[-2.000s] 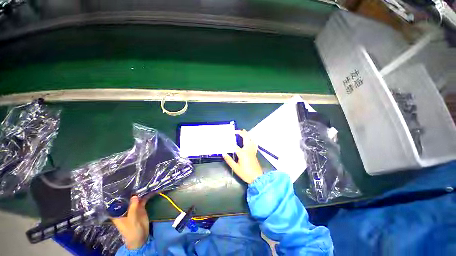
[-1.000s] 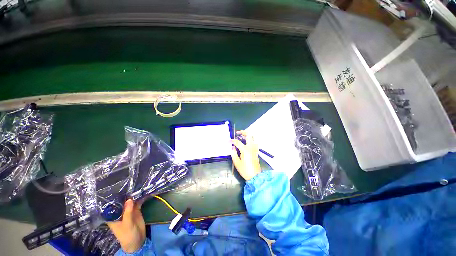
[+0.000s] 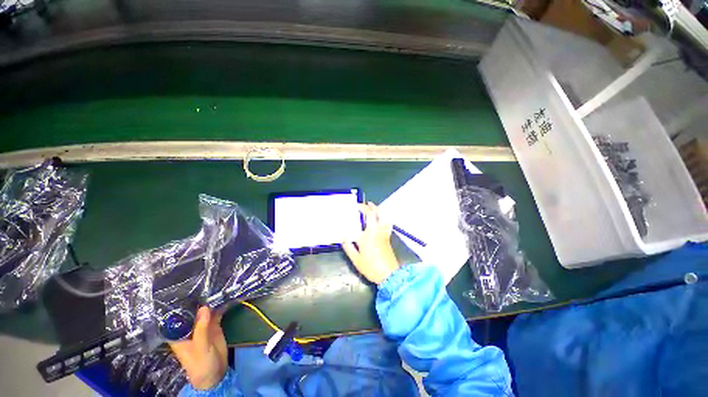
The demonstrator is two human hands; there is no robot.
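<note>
My left hand [image 3: 203, 350] holds the near edge of a black button panel [image 3: 74, 358] beside its round centre knob [image 3: 175, 324]. A clear plastic bag [image 3: 217, 225] wraps part of the panel. My right hand [image 3: 374, 246] is at the right edge of the tablet [image 3: 317, 221], its fingers on the frame and its thumb at the lower right corner. The screen is bright white. It grips nothing that I can see. A yellow wire [image 3: 260, 315] with a white and black connector [image 3: 281, 342] lies at the bench edge by my lap.
White paper [image 3: 435, 205] with a pen [image 3: 409, 236] lies right of the tablet. A bagged panel [image 3: 493, 240] lies partly on it. More bagged items [image 3: 39, 225] are at left. A cream ring [image 3: 264, 165] touches the rail. A white tote [image 3: 536, 155] and a person's blue smock [image 3: 613, 341] are at right.
My right hand has shifted slightly at the tablet's right edge, its thumb back at the lower right corner. My left hand and the panel look the same. The whole view has shifted slightly.
</note>
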